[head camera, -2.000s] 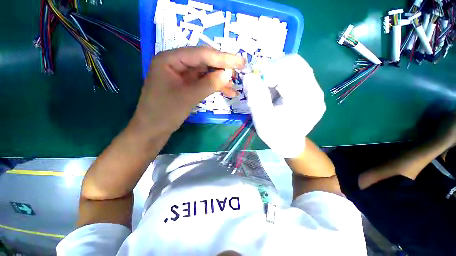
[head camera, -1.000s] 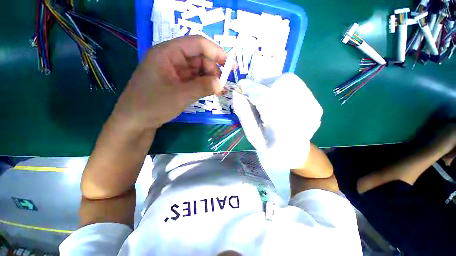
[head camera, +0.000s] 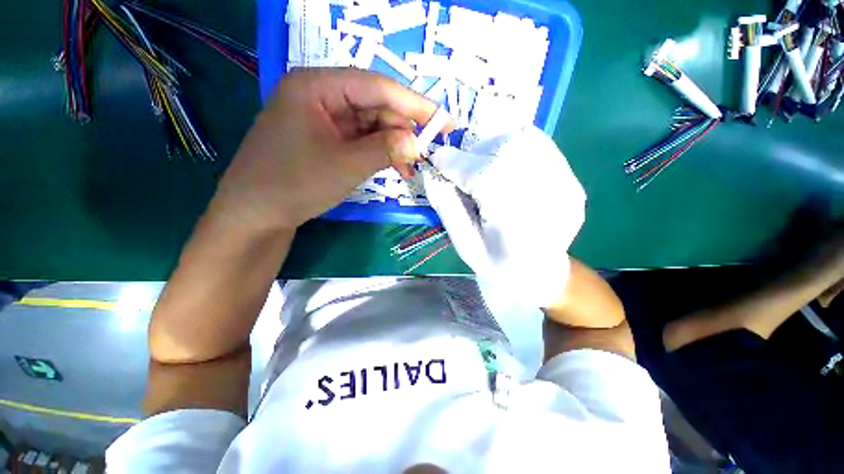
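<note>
My left hand, bare, pinches a small white plastic piece between thumb and fingertips over the blue tray. My right hand, in a white glove, holds a wire harness. Its loose red, white and dark wire ends hang below the glove past the tray's near rim. The harness's upper end meets the white piece at my fingertips; the glove and fingers hide how they join. White plastic pieces fill the tray.
Loose coloured harnesses lie at the left on the green bench. At the right lie a separate assembly with a white tube and a pile of similar ones. Another person's forearm is at the right edge.
My left hand has brought a white piece to the harness end in my right glove; both hands' fingertips are now close together. The wire ends have swung a little left since two seconds ago.
</note>
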